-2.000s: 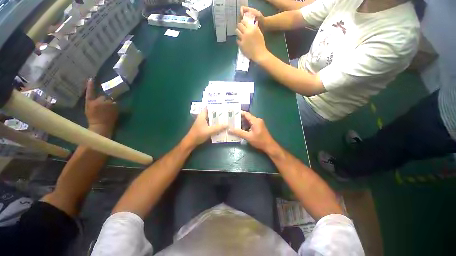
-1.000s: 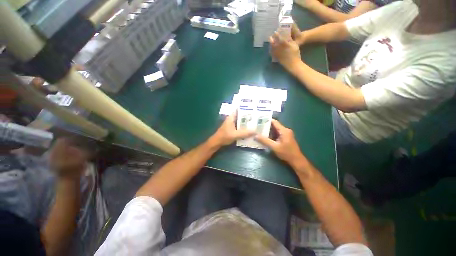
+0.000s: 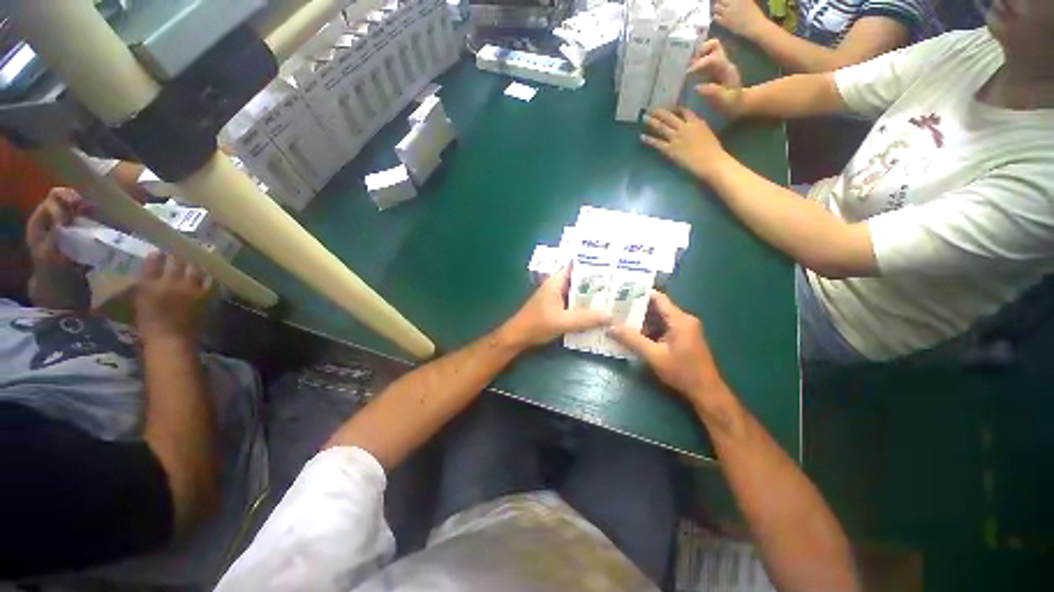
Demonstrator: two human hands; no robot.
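Note:
Two slim white product boxes (image 3: pixel 613 281) with dark print and small greenish pictures are held side by side, printed faces up. My left hand (image 3: pixel 551 315) grips their left edge, thumb across the lower front. My right hand (image 3: pixel 670 342) grips their right edge in the same way. A stack of finished white boxes (image 3: pixel 673 231) lies on the green table behind and partly under them. The held boxes hide much of the stack, so I cannot tell whether they touch it.
Standing boxes (image 3: pixel 657 58) are beside a coworker's hands at right. A row of open-top boxes (image 3: pixel 347 98), loose boxes (image 3: pixel 425 141) and cream piping (image 3: pixel 306 260) are at left. A paper slip (image 3: pixel 521 90) lies near a long white item (image 3: pixel 529 66). A shipping carton (image 3: pixel 722 560) is below right.
The view has shifted, so the table items appear further right. My hands still hold the two boxes. The right coworker's hands are now at the standing boxes; the left coworker now holds a white box.

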